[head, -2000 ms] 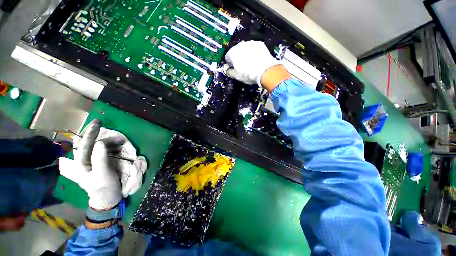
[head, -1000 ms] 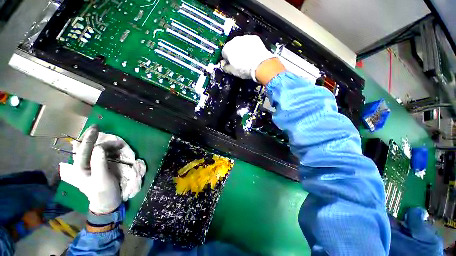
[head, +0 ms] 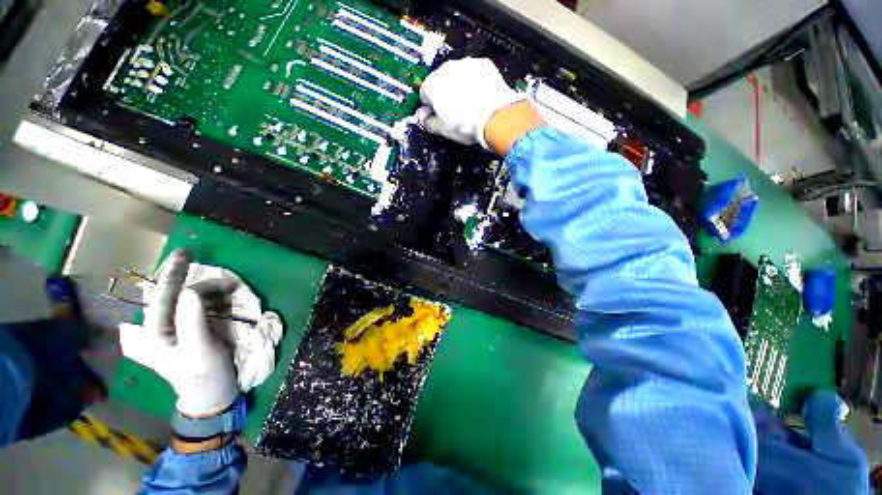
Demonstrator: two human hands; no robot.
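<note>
My gloved right hand [head: 469, 100] is at the right edge of the green circuit board [head: 227, 106], its fingertips bent down on white residue [head: 398, 135]. What they pinch, if anything, is hidden. The board sits in a long black carrier frame [head: 280, 218]. My gloved left hand [head: 189, 338] is low on the left, fingers over a crumpled white cloth [head: 256, 343]. Thin dark tweezers [head: 232, 316] pass through its fingers, their other end sticking out to the left. A black white-speckled plate [head: 338, 421] bears a yellow clump [head: 392, 338].
A blue open bin [head: 730, 208] with small pieces stands right of the frame. Farther right are a black block [head: 735, 285], another green board [head: 771, 334] and a blue item [head: 819, 292]. A pale metal rail [head: 106, 160] runs along the frame's left. Other people's blue sleeves show at both sides.
My right hand has shifted slightly left and up in the picture, but stays at the board's right edge; the view has moved a little too. My left hand has hardly moved.
</note>
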